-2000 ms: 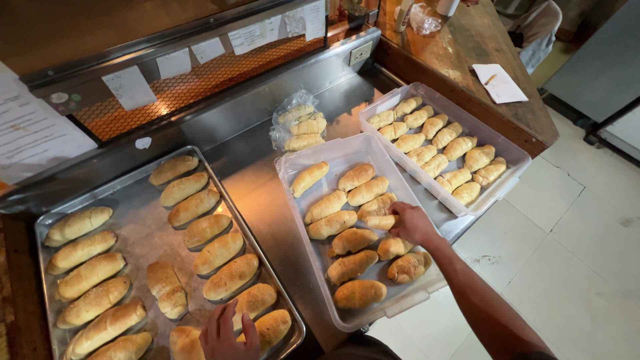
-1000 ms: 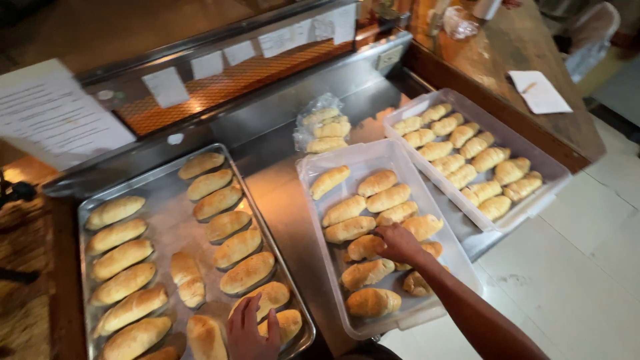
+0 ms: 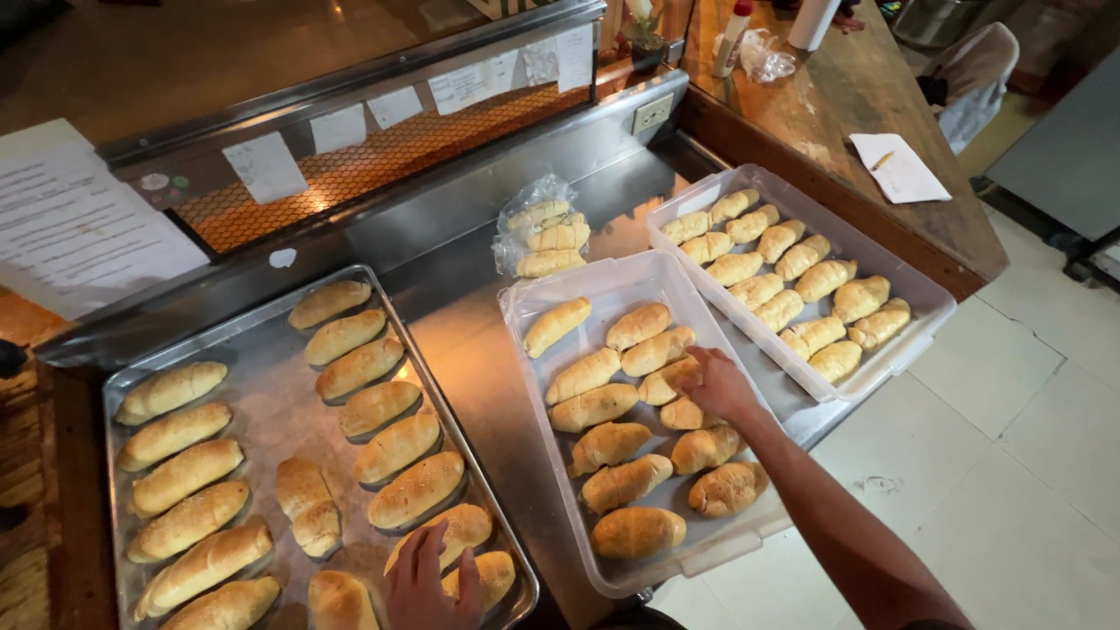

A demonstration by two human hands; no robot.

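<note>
My right hand is over the middle plastic bin, its fingers touching a baked roll in the right-hand row. Whether the fingers close on that roll cannot be told. My left hand lies at the lower right of the metal baking tray, fingers spread over a roll, with another roll beside it. Golden elongated rolls lie in rows on the tray. The middle clear plastic bin holds several similar rolls. A second plastic bin at the right holds paler rolls.
A plastic bag of rolls sits behind the middle bin on the steel counter. Papers hang above a mesh panel. A wooden table at the upper right bears a squeeze bottle, crumpled plastic and a white paper.
The view has shifted between frames. My right hand has moved a little within the middle bin, among the right-hand rolls. My left hand remains over the lower right of the tray.
</note>
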